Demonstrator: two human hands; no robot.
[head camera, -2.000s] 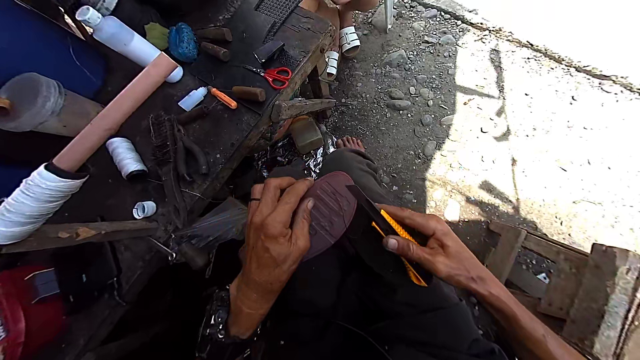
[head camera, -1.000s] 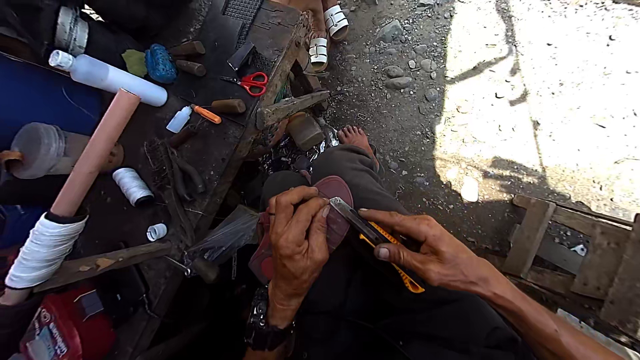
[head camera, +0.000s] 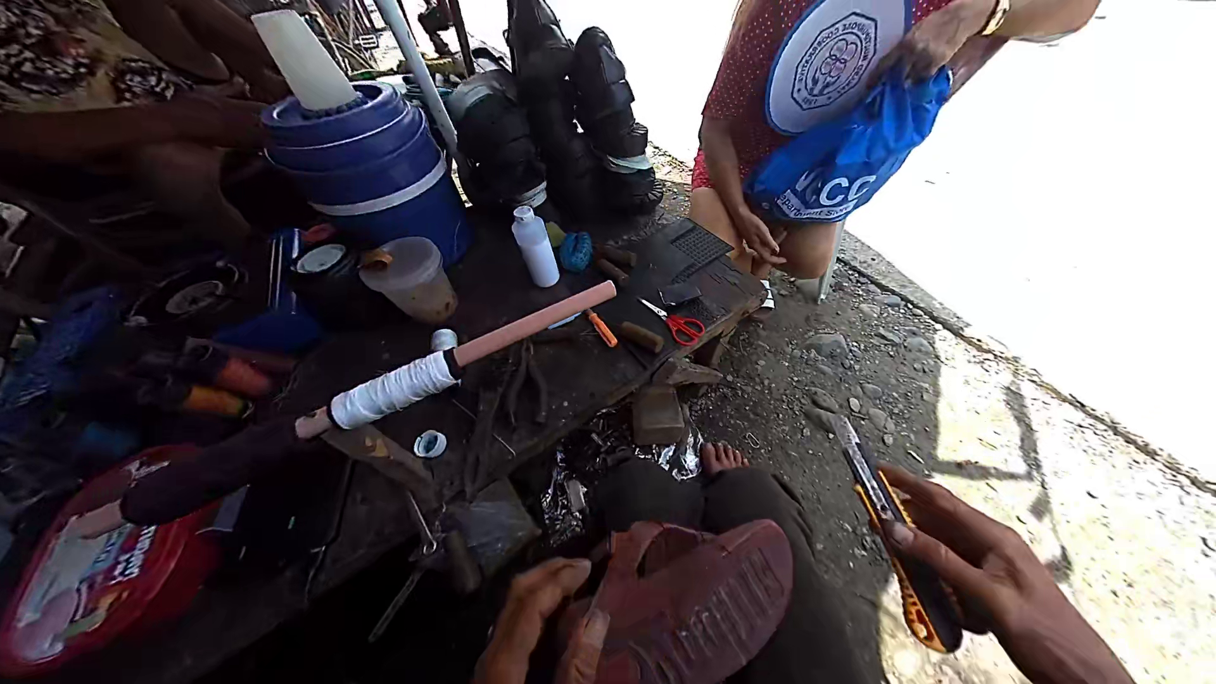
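Note:
In my left hand (head camera: 551, 617), low in the head view, is a dark red sandal (head camera: 708, 598). Its ridged insole faces up and its straps rise on the far side, over my dark trousers. At the right, apart from the sandal, my right hand (head camera: 978, 570) grips a black and orange snap-off utility knife (head camera: 898, 541) with its metal blade pointing up and away. Red-handled scissors (head camera: 682, 328), an orange-handled tool (head camera: 600, 328) and a pink rod wound with white thread (head camera: 394, 389) lie on the dark workbench.
A blue water jug (head camera: 370, 171), a plastic tub (head camera: 413, 275) and a white bottle (head camera: 536, 249) stand on the bench. A red container (head camera: 171, 560) is at the lower left. Across the bench, a person holds a blue plastic bag (head camera: 845, 152). Gravel ground (head camera: 855, 351) lies to the right.
The knife has moved away from the sandal, out to the right in my right hand. My left hand still holds the sandal. The view has tilted up, showing the jug and the person.

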